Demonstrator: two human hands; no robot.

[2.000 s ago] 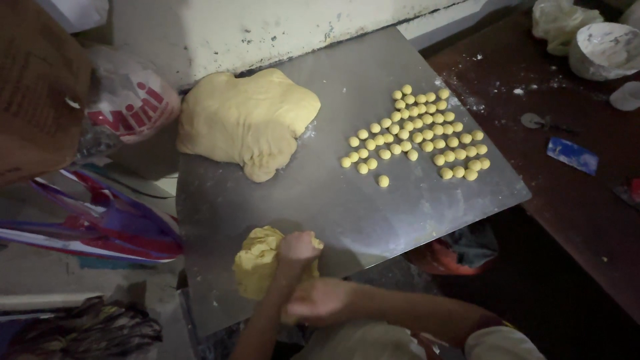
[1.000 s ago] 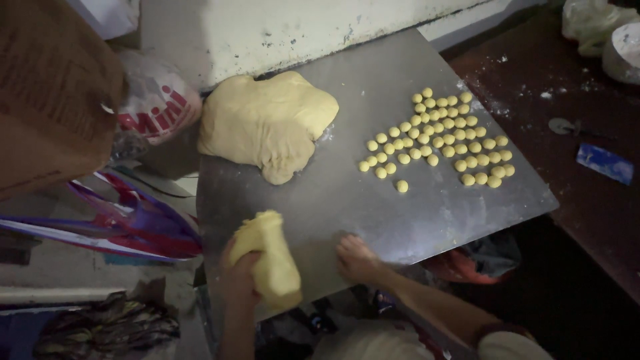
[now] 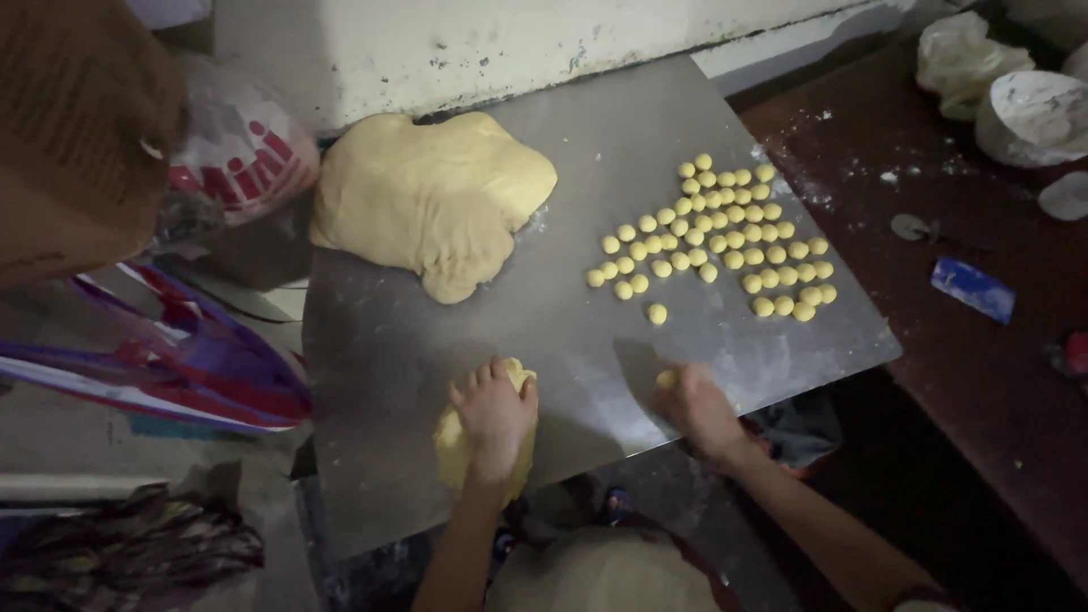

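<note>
My left hand [image 3: 495, 412] lies over a yellow dough piece [image 3: 455, 446] near the front edge of the metal work surface [image 3: 578, 340], its fingers on the top of the dough. Farther right, my right hand [image 3: 699, 408] is closed round a small dough piece [image 3: 667, 380], which shows at the fingertips. Behind my left hand rests a large mass of smooth dough [image 3: 425, 187]. Rows of small round dough balls [image 3: 735, 238] cover the right part of the surface, and one dough ball [image 3: 657, 314] sits apart in front of them.
A pale wall [image 3: 510, 42] borders the back. At the left are a cardboard box [image 3: 76, 136], a plastic bag with red print [image 3: 246, 153] and a striped bag [image 3: 212, 365]. On the dark red table [image 3: 858, 170] at right stand a floury bowl [image 3: 1033, 119] and a blue packet [image 3: 973, 289].
Two seconds ago my hands were together at the dough; now they are apart. Since one second ago the yellow dough has gone from raised in my left hand to lying under it.
</note>
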